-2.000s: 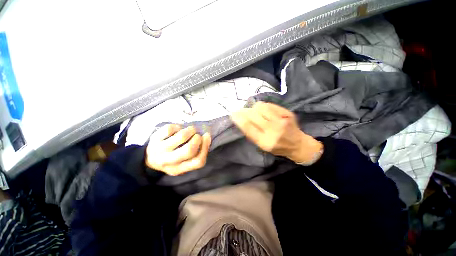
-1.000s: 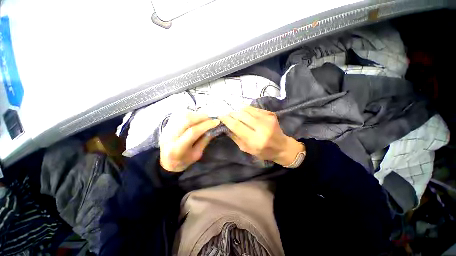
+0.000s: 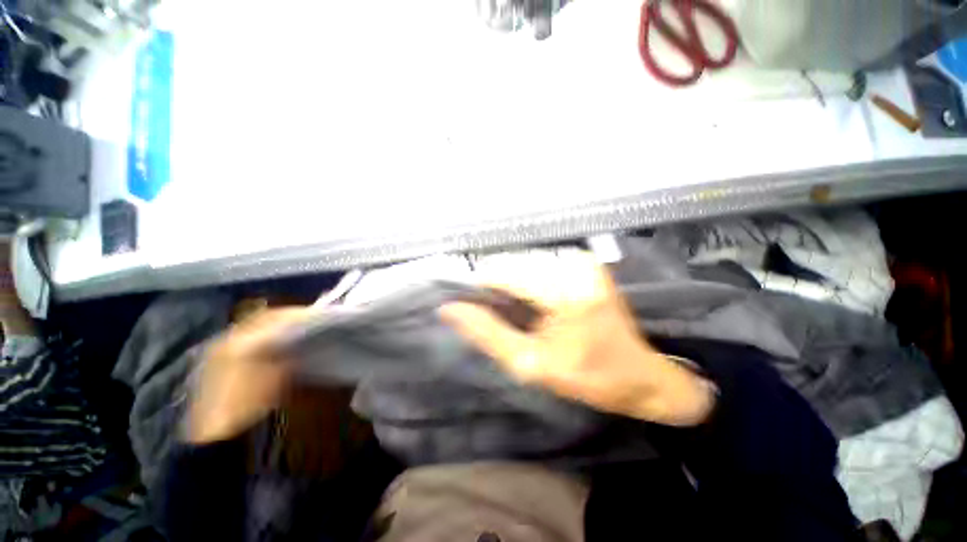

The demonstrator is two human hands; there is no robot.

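Observation:
A dark grey garment body [image 3: 467, 408] with white lining lies bunched over my lap, below the table's front edge. My left hand [image 3: 249, 365] is blurred at the garment's left end, with its fingers closed around the grey fabric. My right hand [image 3: 573, 344] lies on the garment near its middle, with thumb and fingers spread around a fold. Motion blur hides whether its fingertips pinch the cloth. White lining with dark grid lines [image 3: 896, 466] shows at the right end.
The white sewing table [image 3: 424, 138] has a ribbed-looking front edge trim. Red-handled scissors [image 3: 687, 40] lie at the back right beside a machine part [image 3: 822, 32]. A small orange-brown tool [image 3: 896, 113] lies at far right. A blue label strip [image 3: 150, 114] is at left. Striped cloth shows at lower left.
The view has shifted, bringing the scissors and machine parts into sight. My hands have moved apart, the left one outward to the left, and the grey fabric is now stretched between them.

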